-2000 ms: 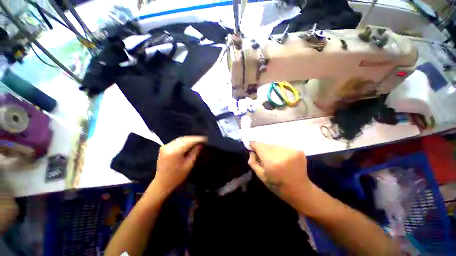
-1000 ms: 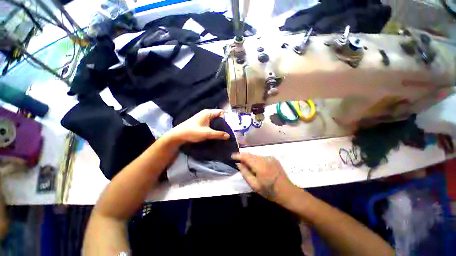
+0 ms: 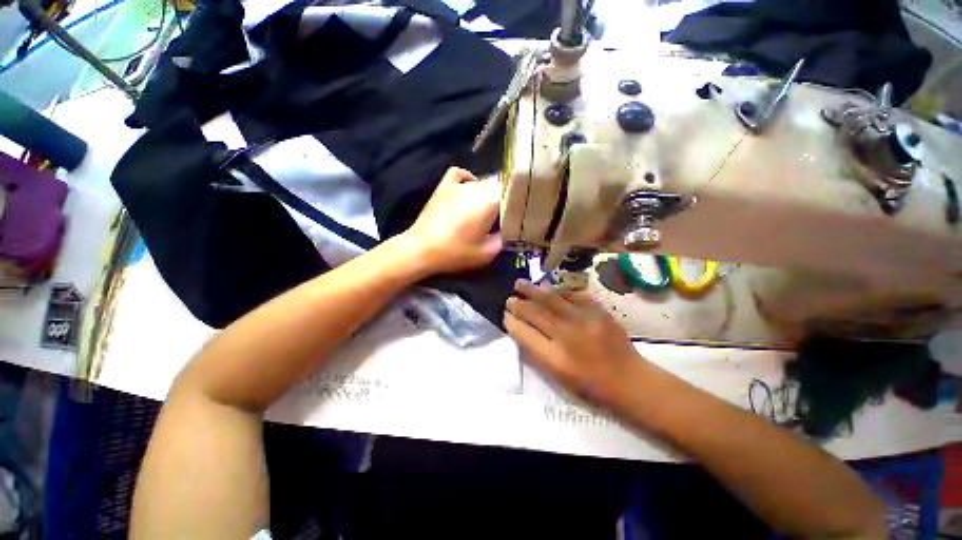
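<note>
Black garment panels (image 3: 211, 248) with pale fabric parts (image 3: 316, 190) lie to the left of the cream sewing machine (image 3: 802, 200). My left hand (image 3: 461, 227) lies on the black cloth beside the machine head, its fingertips partly hidden behind the head. My right hand (image 3: 570, 332) lies at the right edge of the cloth just in front of the presser foot (image 3: 538, 270), fingertips pressing the cloth down. The cloth edge is at the needle area. A pale, shiny piece (image 3: 459, 319) shows under the black cloth between my hands.
Snips with green and yellow loops (image 3: 672, 274) lie under the machine arm. A dark thread clump (image 3: 860, 380) lies on the right. A purple machine (image 3: 30, 216), a dark green cone (image 3: 40, 132) and a small black case (image 3: 61, 314) stand at left. More black cloth (image 3: 812, 37) lies behind.
The view has moved closer to the machine. The cloth has come from near the lap up onto the table and to the needle. My hands have moved forward with it to the presser foot.
</note>
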